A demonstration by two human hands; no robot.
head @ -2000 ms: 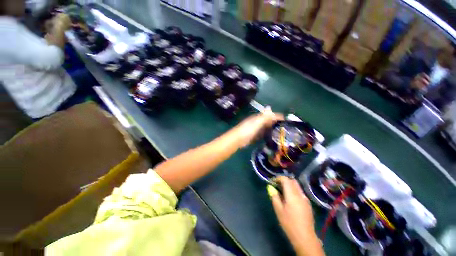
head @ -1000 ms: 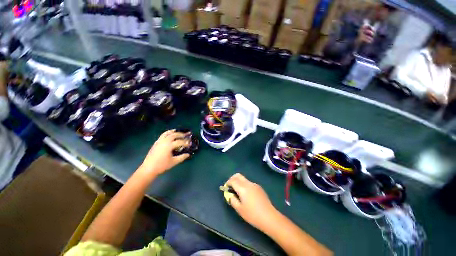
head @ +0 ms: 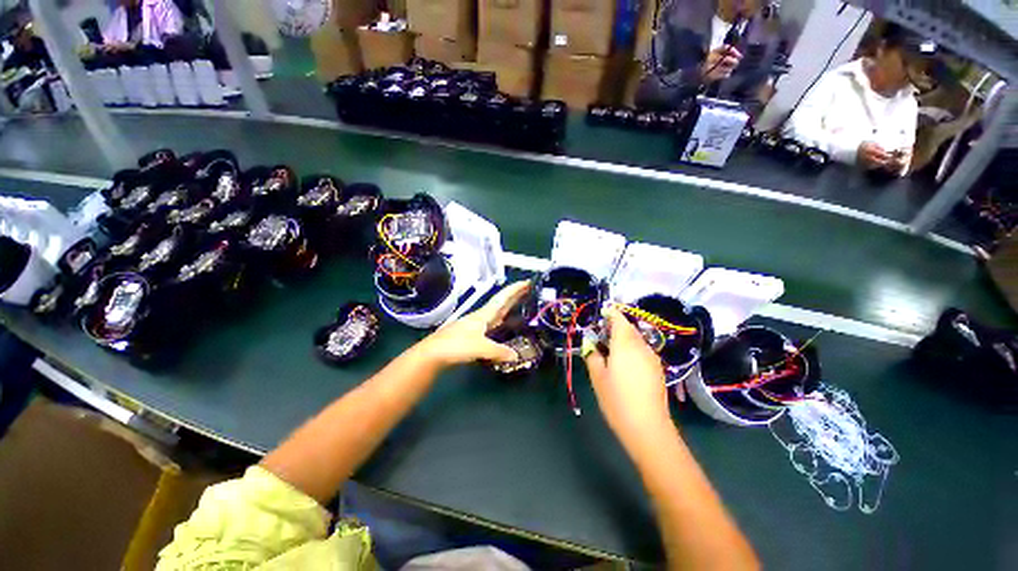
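Note:
My left hand (head: 474,335) grips a small black head module (head: 519,355) with a silvery board, low at the left side of a white housing with a black cup (head: 569,299). My right hand (head: 627,363) is at the right side of that cup, fingertips together near its wires; what they pinch is unclear. A red lead hangs down the cup's front. Another white housing (head: 419,312) at left has a black module with orange and yellow wires on it. A loose black module (head: 348,332) lies left of my left hand.
More white housings (head: 731,402) stand at right, beside a tangled translucent pile (head: 839,441). Massed black modules (head: 201,240) cover the bench's left. A carton (head: 78,480) is at lower left. People sit across the bench, near a small white box (head: 714,132).
The view has turned right. My left hand has moved right to the second housing; a loose module lies where it was. My right hand has moved up from the bench to that housing.

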